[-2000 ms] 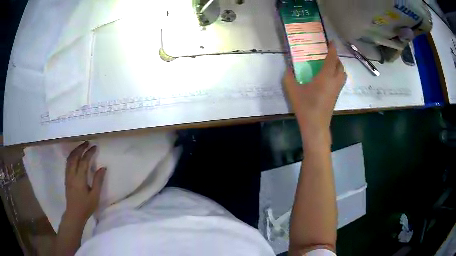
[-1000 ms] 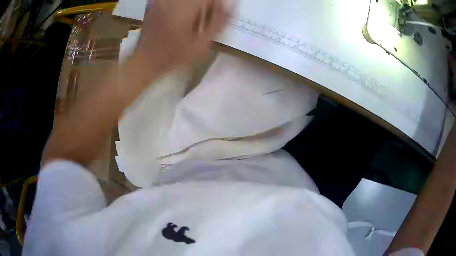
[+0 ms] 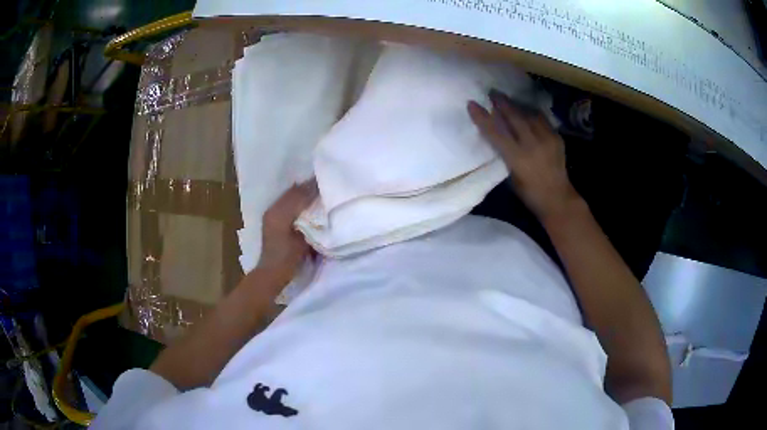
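Note:
A stack of folded white fabric pieces (image 3: 404,134) lies across my lap, under the table's front edge. My left hand (image 3: 288,227) grips the stack's lower left corner, its fingers partly hidden by the cloth. My right hand (image 3: 530,151) lies on the stack's right side, fingers apart, fingertips on the cloth near the table edge. More white panels (image 3: 282,109) lie at the left, beside the stack and on the cardboard box.
A taped cardboard box (image 3: 193,151) stands left of my lap, with a yellow bar (image 3: 76,361) beside it. The white table (image 3: 471,25) with its printed scale crosses the top. A pale flat sheet (image 3: 706,311) is below at right.
The phone, held in my right hand two seconds ago, is out of view. My right hand has come down onto the lap fabric. My left hand has moved back to the stack's corner. The view has swung left.

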